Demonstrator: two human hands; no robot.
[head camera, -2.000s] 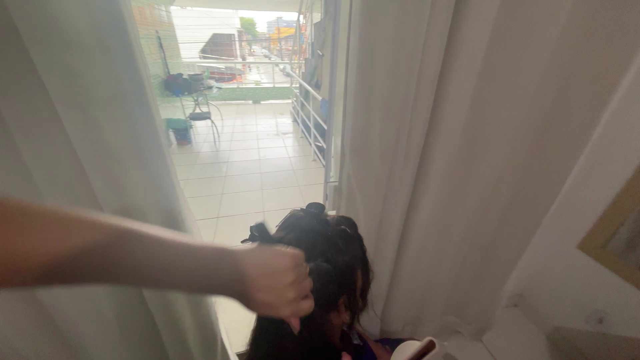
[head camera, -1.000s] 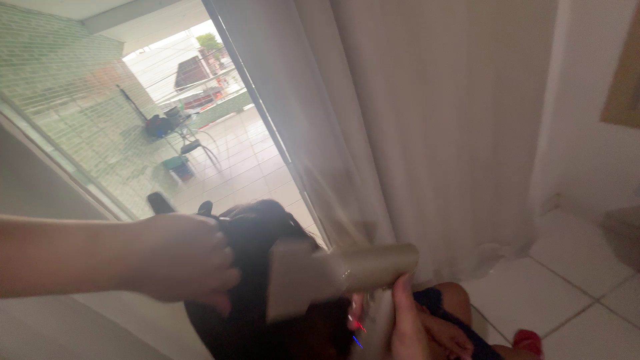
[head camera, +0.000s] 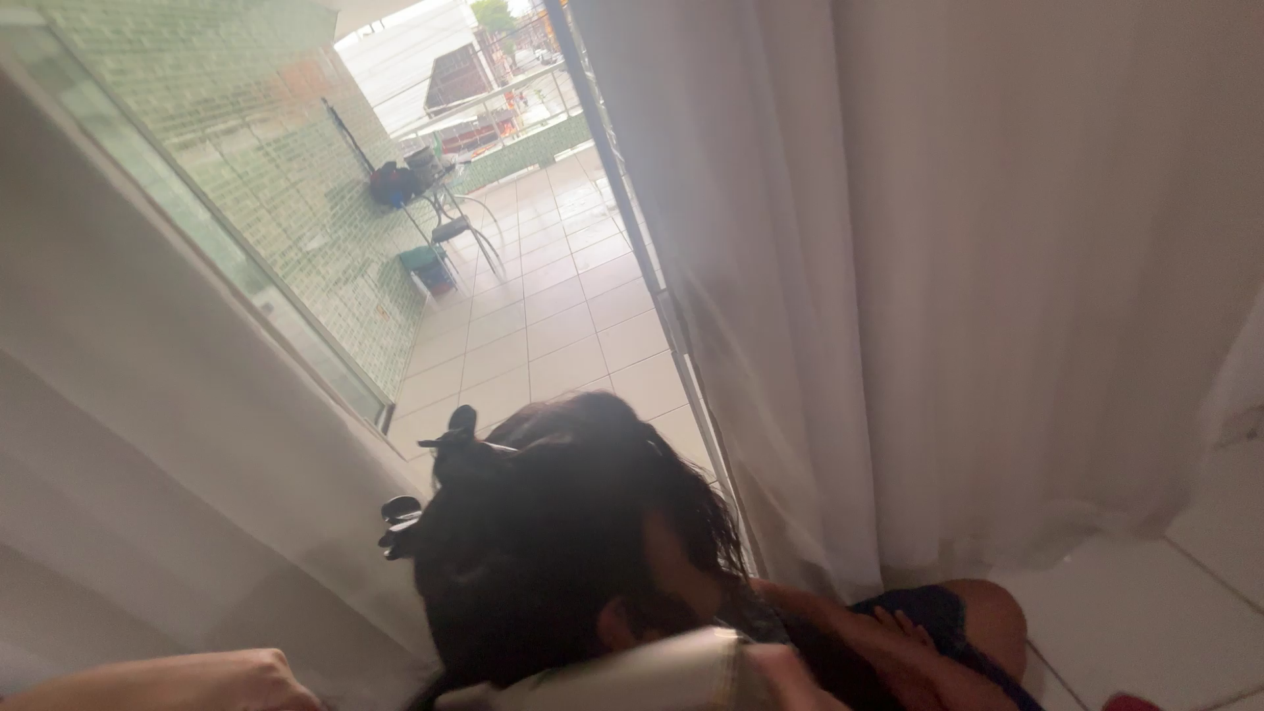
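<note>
A seated person's dark-haired head (head camera: 553, 523) fills the lower middle of the head view, with black hair clips (head camera: 400, 523) on its left side. Low at the left edge, my left hand (head camera: 217, 681) shows only in part; its fingers are out of frame, so what it holds is hidden. My right hand (head camera: 790, 681) is at the bottom, gripping a pale hair dryer (head camera: 632, 671), blurred and partly cut off, just below the person's ear.
White curtains (head camera: 948, 296) hang on both sides of an open doorway. Beyond lies a tiled balcony (head camera: 553, 306) with a chair (head camera: 454, 229), a dark bag (head camera: 395, 185) and a bin (head camera: 430, 272). The person's bent knee (head camera: 987, 617) is at lower right.
My left hand has moved away from the hair, down to the bottom left. The hair dryer in my right hand has moved lower, to the bottom edge.
</note>
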